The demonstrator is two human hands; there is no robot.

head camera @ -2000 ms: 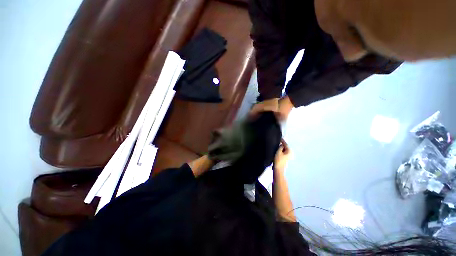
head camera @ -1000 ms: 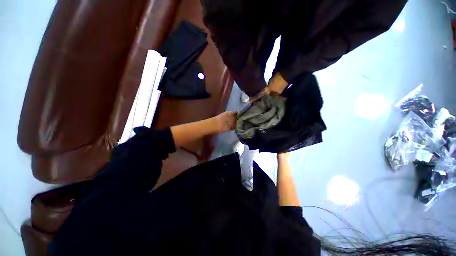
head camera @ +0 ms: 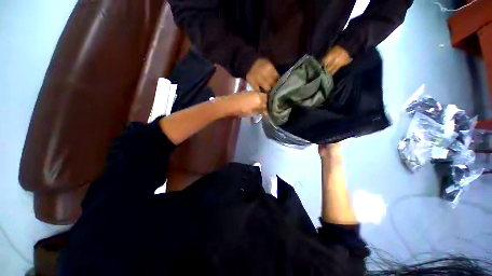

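Note:
A bundle of olive-green cloth (head camera: 303,89) and black cloth (head camera: 353,105) hangs between me and another person, with a clear plastic bag edge (head camera: 288,137) showing along its lower left side. My left hand (head camera: 251,103) grips the bundle's left edge beside the green cloth. My right hand (head camera: 330,150) is at the lower edge of the black cloth; its fingers are mostly hidden behind it, so its hold is unclear. The other person's two hands (head camera: 262,74) are at the top of the bundle, on either side of the green cloth.
A brown leather sofa (head camera: 86,102) stands at left, with white paper rolls (head camera: 162,99) and dark cloth (head camera: 189,81) on it. Plastic-bagged items (head camera: 431,140) lie on the grey floor at right. Reddish-brown furniture (head camera: 469,27) is at the upper right.
The bundle has moved right and slightly up. The other person's hands have moved apart at its top, and the black cloth spreads wider. My left hand has moved slightly up with the bundle.

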